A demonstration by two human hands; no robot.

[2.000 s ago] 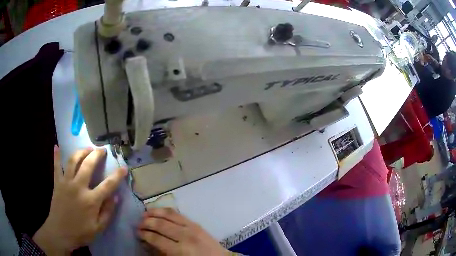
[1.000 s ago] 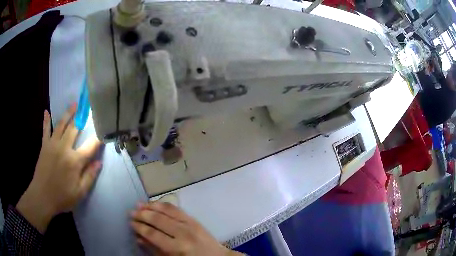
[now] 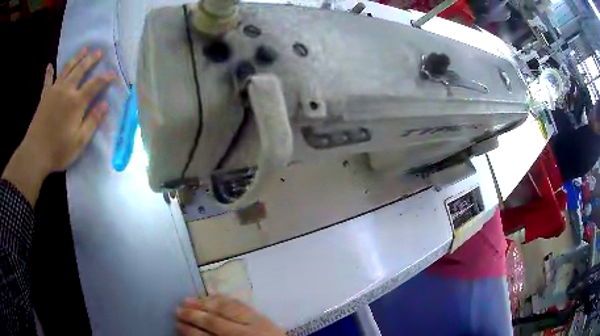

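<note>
A grey cut panel runs lengthwise along the left of the machine, its right edge at the needle area. Dark maroon cloth lies beside it on the left. My left hand rests flat on the grey panel, fingers spread, beyond the needle and left of the blue guard. My right hand is at the bottom edge, partly cut off, its fingertips at the panel's right edge; its grip is unclear. The cream-white sewing machine covers the middle; its presser foot is mostly hidden.
A ruler tape runs along the table's front edge. A small framed opening is at the table's right. Red cloth hangs beyond. A person is at the far right. Red and blue-grey cloth shows below the table edge.
My left hand has moved forward over the panel, from beside the needle to beyond the blue guard. My right hand has shifted slightly lower in view. The view has shifted, with the machine further right.
</note>
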